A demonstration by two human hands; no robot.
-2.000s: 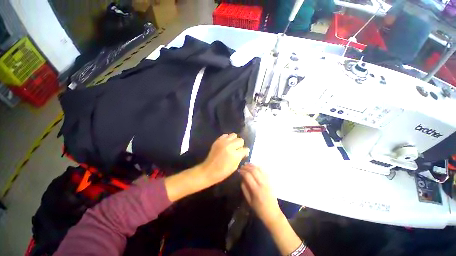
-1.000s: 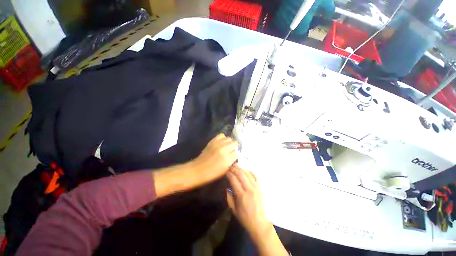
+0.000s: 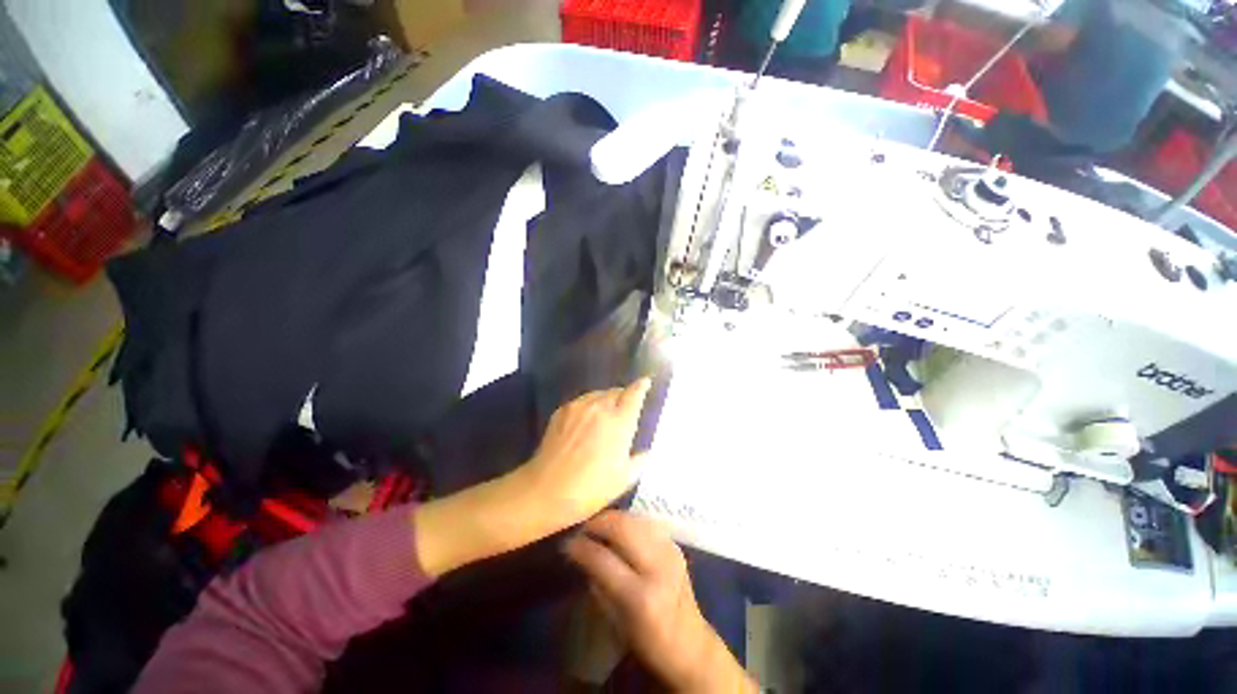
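Note:
Black fabric panels [image 3: 366,271] lie spread on the white machine table [image 3: 814,502], left of the needle and over its front edge. My left hand [image 3: 590,447] rests on the fabric edge in front of the presser foot [image 3: 674,305], fingers pointing toward it. My right hand [image 3: 635,576] is at the table's front edge, lower than my left, with its fingers curled at the dark fabric; its fingertips are partly hidden, so its grip is unclear. The white sewing machine [image 3: 1085,325] stands at the right.
Red-handled snips [image 3: 830,359] and narrow dark strips [image 3: 925,429] lie right of the needle. A red crate [image 3: 271,515] with black fabric is below left. Yellow [image 3: 38,156] and red crates stand far left. A person's teal sleeve [image 3: 800,30] shows behind the table.
My right hand has moved down and back toward the table's front edge, apart from my left. The white gap between the panels has widened. The view has shifted slightly.

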